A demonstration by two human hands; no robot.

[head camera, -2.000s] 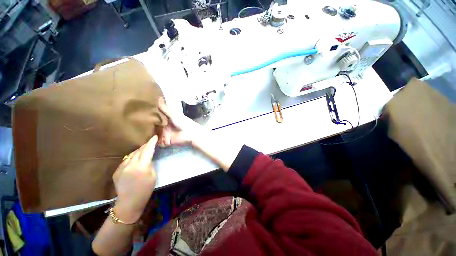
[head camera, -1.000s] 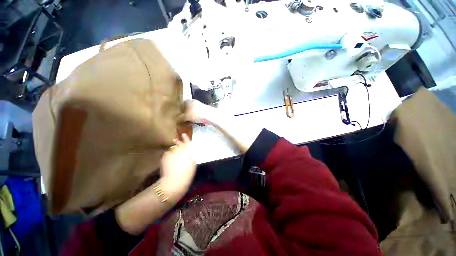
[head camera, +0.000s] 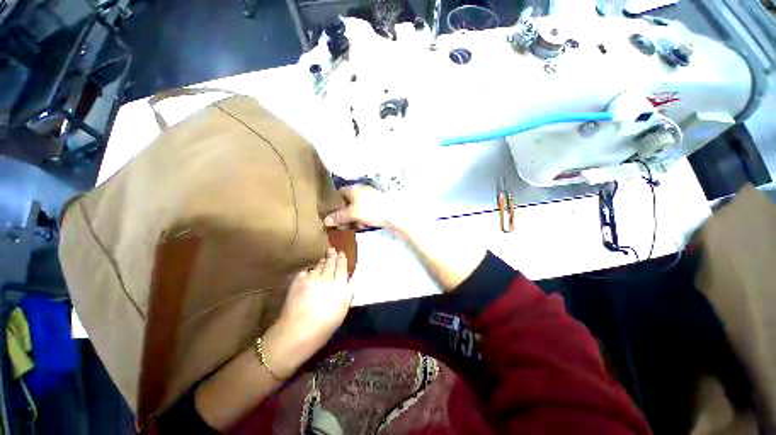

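Note:
The tan-brown bag body (head camera: pixel 230 195) fills the left of the table, with a darker brown band (head camera: pixel 170 314) across its lower left and a thin brown strap (head camera: pixel 191 92) at its far edge. My left hand (head camera: pixel 316 293) lies on the bag's right side, fingers on a small darker brown piece (head camera: pixel 344 246). My right hand (head camera: pixel 357 210) pinches the bag's edge just beyond it, close to the needle area of the white sewing machine (head camera: pixel 476 85). The needle and presser foot cannot be made out.
Orange-handled snips (head camera: pixel 506 211) lie on the white table (head camera: pixel 425 265) below the machine arm. A narrow black device with a cable (head camera: pixel 608 217) lies right of them. More tan-brown pieces (head camera: pixel 749 263) hang beyond the right end. A blue and yellow item (head camera: pixel 53 340) is at lower left.
The bag has turned and its dark band now stands more to the right and nearer me. Both hands have shifted right with the bag's edge, closer to the machine.

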